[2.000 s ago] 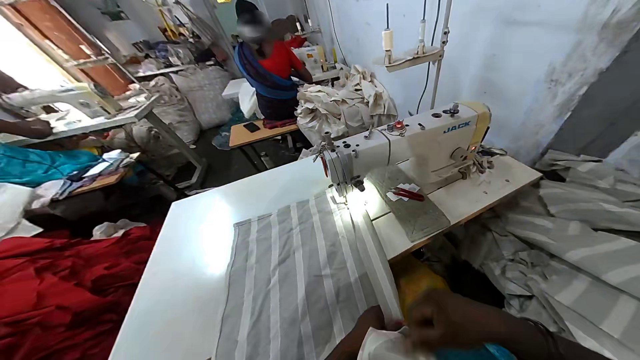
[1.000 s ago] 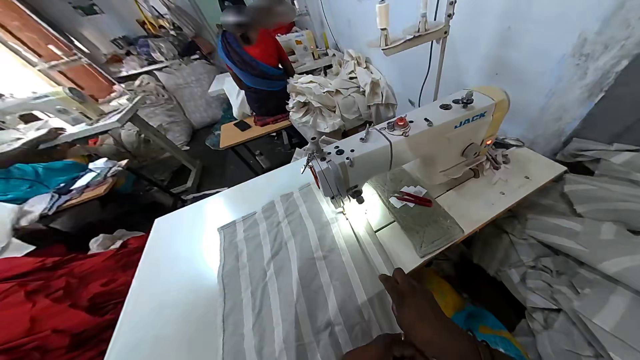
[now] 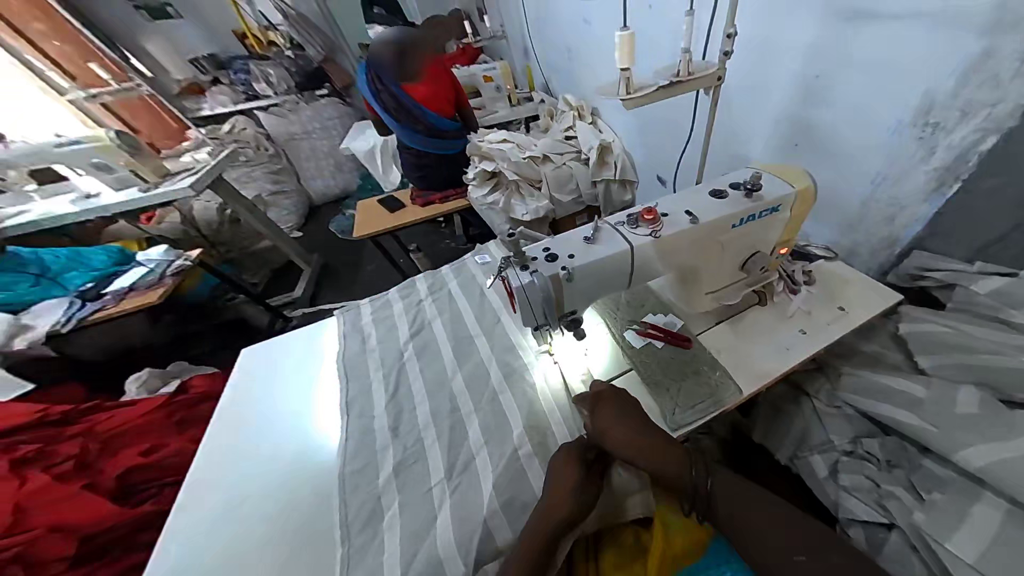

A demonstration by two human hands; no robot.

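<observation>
A grey fabric with white stripes (image 3: 432,400) lies across the white sewing table, its right edge under the lit needle area of a Jack sewing machine (image 3: 664,248). My right hand (image 3: 620,420) grips that edge just in front of the presser foot. Close below it, my left hand (image 3: 572,480) is closed on the same edge; its fingertips are partly hidden. Red-handled thread snips (image 3: 662,334) rest with white scraps on a grey-green pad (image 3: 680,376) to the right of the needle.
A thread stand (image 3: 672,86) rises behind the machine. More striped fabric (image 3: 944,416) is heaped at right, red fabric (image 3: 104,472) at left. Beyond the table are a pile of cream cloth (image 3: 552,164), a small bench (image 3: 412,214) with a phone, and a seated person (image 3: 424,104).
The striped fabric has moved away from me, its far end now past the table's back edge. Both my hands have come together on the fabric edge, nearer the needle.
</observation>
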